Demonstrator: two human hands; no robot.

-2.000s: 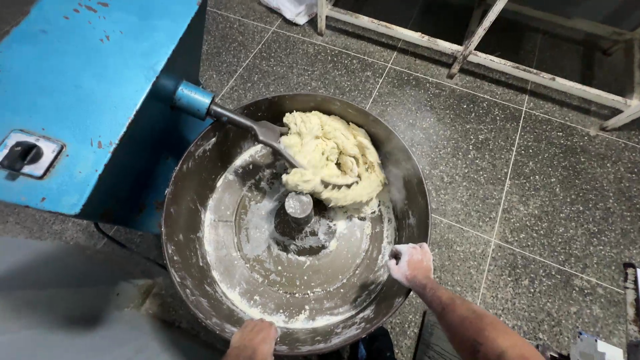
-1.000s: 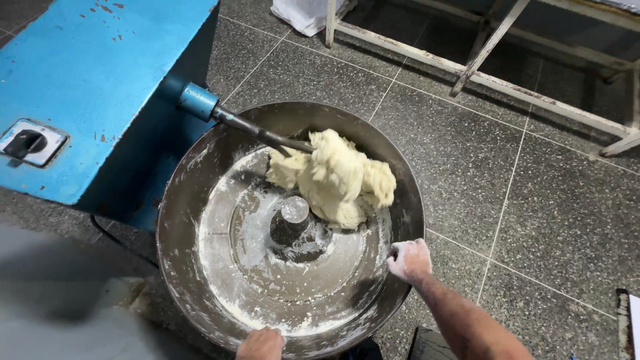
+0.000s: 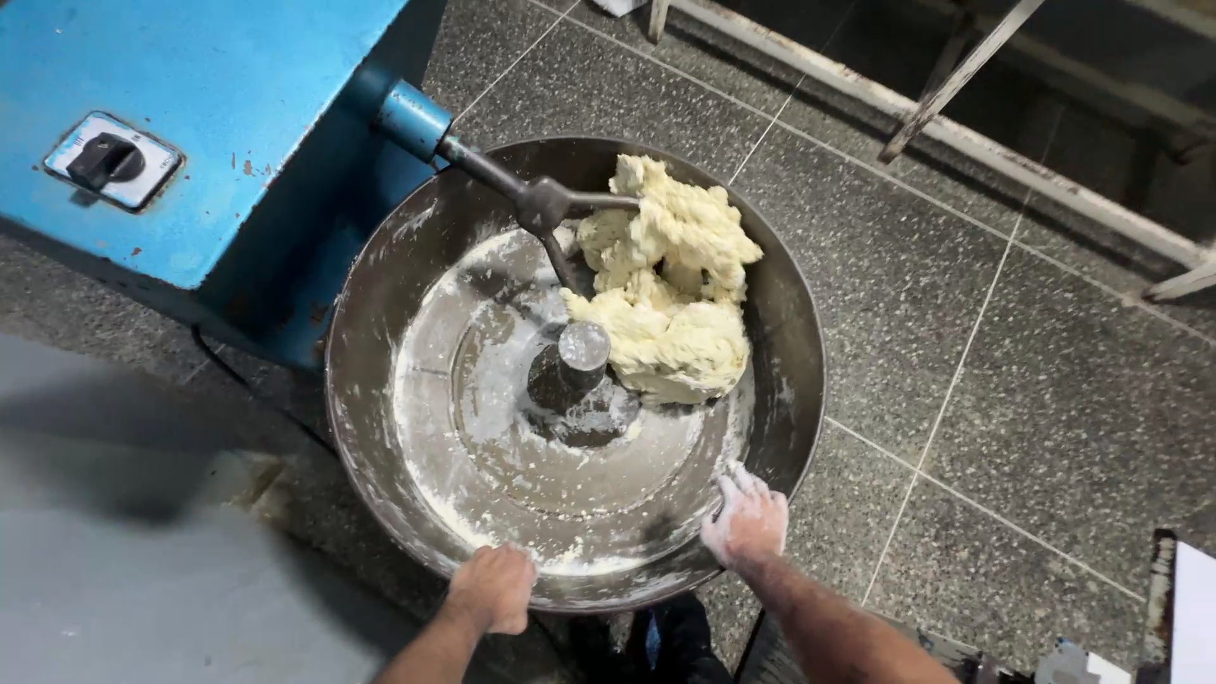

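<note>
A large round metal mixer bowl (image 3: pixel 798 285) fills the middle, its wall and floor streaked with flour. Pale yellow dough (image 3: pixel 684 332) lies in the bowl's upper right, around the forked metal mixing arm (image 3: pixel 541 204) that reaches in from the blue mixer (image 3: pixel 190 57). A short metal post (image 3: pixel 584 346) stands at the bowl's centre. My left hand (image 3: pixel 494 584) is closed over the near rim. Dusted with flour, my right hand (image 3: pixel 748 516) reaches over the lower right rim, fingers extended along the inner wall, not wrapped around anything visible.
A black rotary switch (image 3: pixel 106 161) sits on the mixer's top. A worn white metal frame (image 3: pixel 1045 180) stands at the upper right. A grey surface (image 3: pixel 123 532) is at the lower left, and a white board-like thing (image 3: pixel 1195 608) at the lower right. A cable runs below the mixer.
The dough has shifted and changed shape around the mixing arm, whose fork is at another angle. My right hand has moved from gripping the right rim to reaching inside the bowl, fingers extended.
</note>
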